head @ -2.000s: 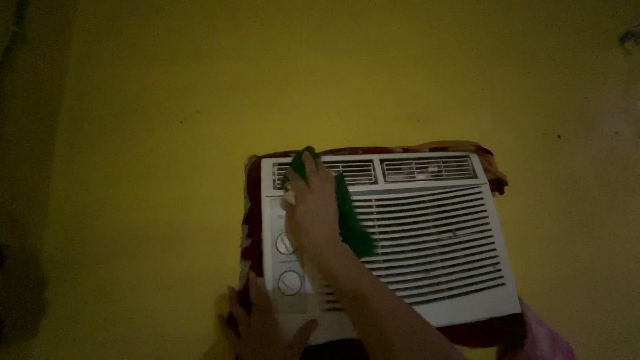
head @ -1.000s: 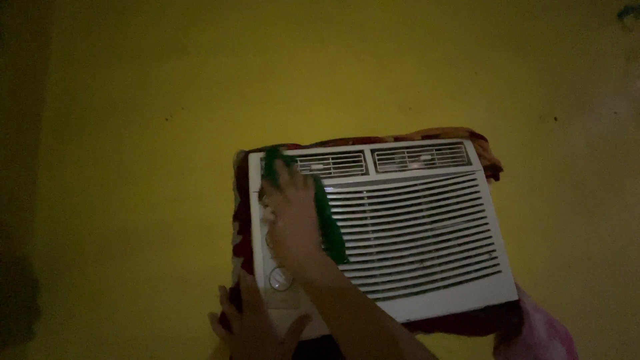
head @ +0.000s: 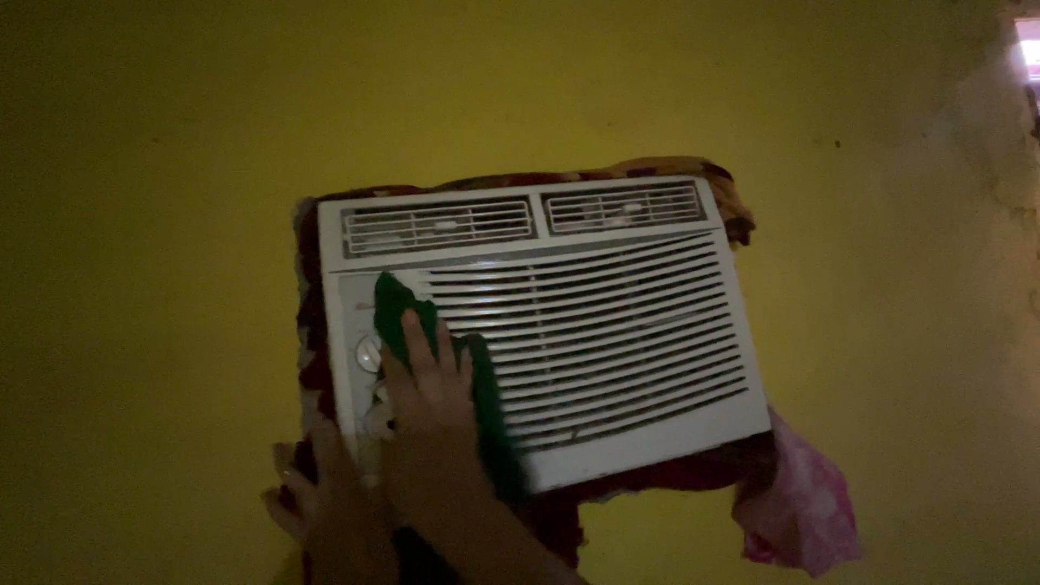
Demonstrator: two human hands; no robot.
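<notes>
A white window air conditioner [head: 617, 325] with louvres, two top vents and control knobs is set in a wall. My right hand [head: 431, 398] presses a green cloth [head: 496, 406] on the left part of its front grille, beside the upper knob [head: 369, 354]. Part of the cloth hangs down to the right of the fingers. My left hand [head: 329, 496] rests with spread fingers at the unit's lower left edge and holds nothing that I can see. The lower knob is partly hidden by my right hand.
Dark red fabric [head: 561, 528] is packed around the unit's edges, with orange patterned cloth [head: 731, 203] at the upper right. Pink cloth [head: 804, 504] hangs at the lower right corner. The wall [head: 520, 89] is yellow, and a bright opening [head: 1030, 49] shows at the far right.
My right hand and the green cloth have moved down from the top left vent area to the grille beside the knobs. My left hand stays at the lower left edge.
</notes>
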